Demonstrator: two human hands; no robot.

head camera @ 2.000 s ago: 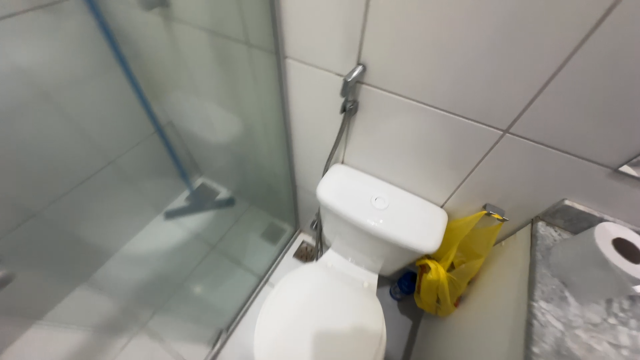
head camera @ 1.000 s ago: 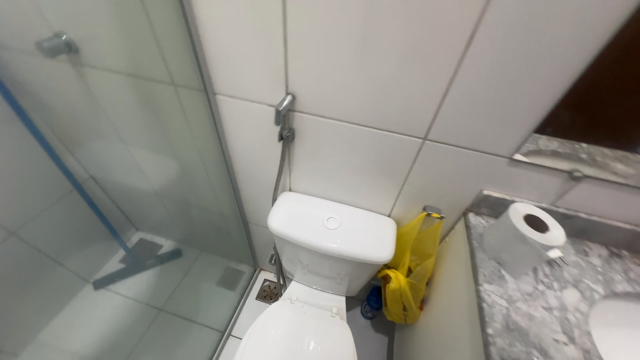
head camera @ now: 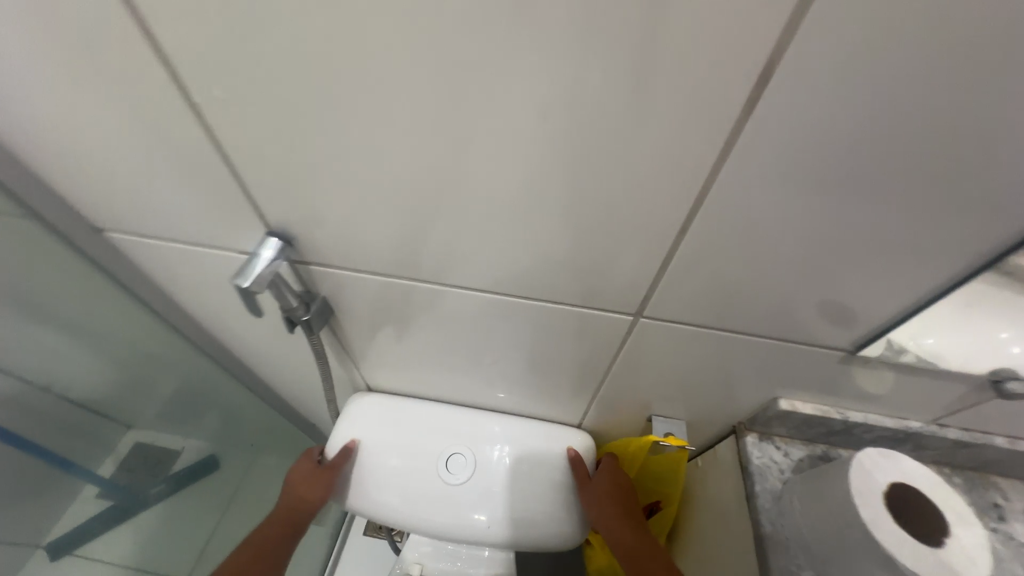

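Both hands grip the white ceramic toilet tank lid (head camera: 408, 488) from its two ends. My left hand (head camera: 312, 480) is at the lid's left end, thumb on top and fingers down the side. At the right end my right hand (head camera: 604, 492) has its thumb on the top edge, its fingers partly hidden. A round flush button (head camera: 457, 464) sits in the middle of the lid. Whether the lid is raised off the tank, I cannot tell. A chrome bidet sprayer (head camera: 268, 268) hangs on the wall behind and to the left, its metal hose running down behind the tank.
On the right, a yellow plastic bag (head camera: 656, 472) hangs from a metal wall holder (head camera: 669, 428), close behind my right hand. A toilet paper roll (head camera: 888, 512) stands on the marble counter (head camera: 768, 448). At left is a glass shower panel (head camera: 104, 336), with a blue squeegee (head camera: 132, 504) behind it.
Both hands have come into view and taken hold of the tank lid's ends. The view has moved closer to the tank and wall.
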